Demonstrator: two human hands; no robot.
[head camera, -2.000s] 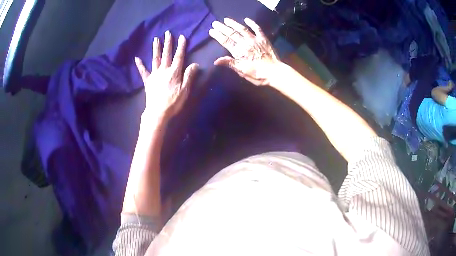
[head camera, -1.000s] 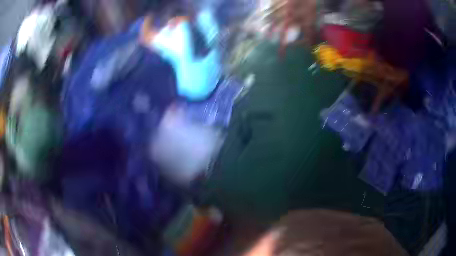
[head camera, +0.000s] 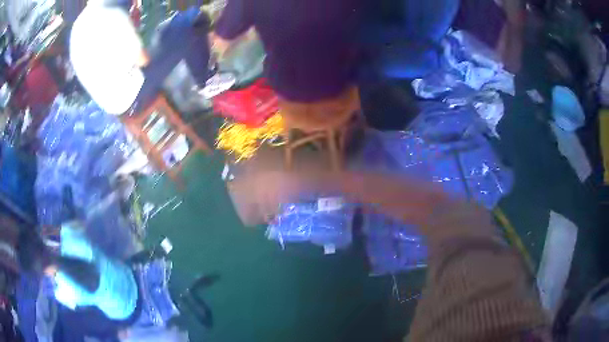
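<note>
My right hand (head camera: 257, 190) is blurred, with the forearm reaching in from the lower right across the view. It is over the green floor (head camera: 247, 287) and overlaps the bagged blue garments (head camera: 310, 224) in the picture. Whether its fingers are open or closed cannot be made out. My left hand is out of the picture. More shiny bagged blue garments (head camera: 397, 247) lie on the floor beside and behind my forearm.
A person in dark purple sits on a wooden stool (head camera: 317, 113). A red basket (head camera: 244, 103) and yellow tangle (head camera: 250, 137) are beside it. Another wooden stool (head camera: 160, 137) stands left. A person in light blue (head camera: 100, 284) is lower left. A black strap (head camera: 197, 300) lies on the floor.
The view has swung from the padded table and purple garment, where both hands lay spread, to the floor and seated people. My right forearm now crosses the view; my left hand has left it.
</note>
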